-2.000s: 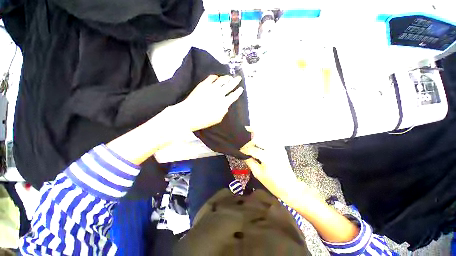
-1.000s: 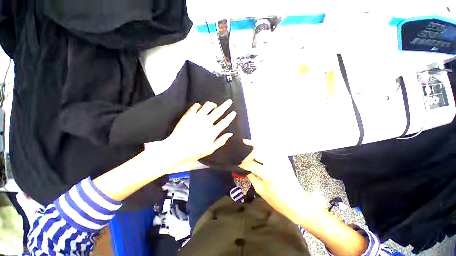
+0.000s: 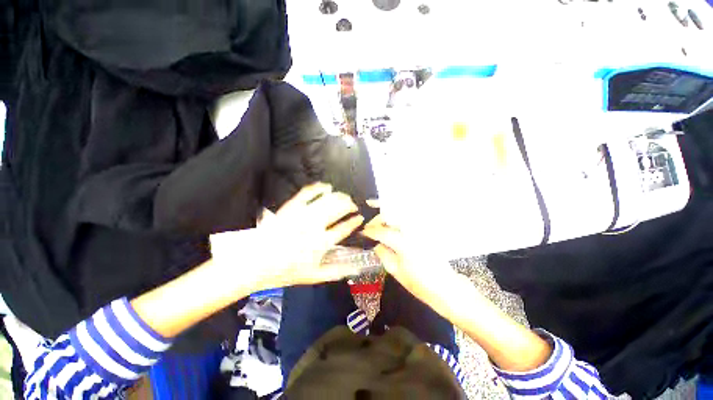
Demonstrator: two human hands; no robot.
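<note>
The black garment [image 3: 297, 156] lies under the machine needle and runs left into a large dark heap. The presser foot and needle [image 3: 349, 125] stand over its right edge. My left hand [image 3: 301, 238] lies on the cloth below the needle, fingers bent, and presses its near part. My right hand [image 3: 395, 254] is at the near right corner of the cloth, its fingertips pinching the edge. The two hands are close together but apart. The fine thread cannot be made out.
The white sewing machine [image 3: 422, 101] has a blue stripe and a dark control panel [image 3: 657, 90] at right. Two black bands cross the white bed [image 3: 469, 187]. Another black garment pile [image 3: 610, 297] hangs at right. Cloth scraps [image 3: 254, 344] lie below the table at left.
The view has shifted, so more of the machine's top shows. The cloth has moved further under the needle and bunches there. Both hands have come nearer each other at its near end.
</note>
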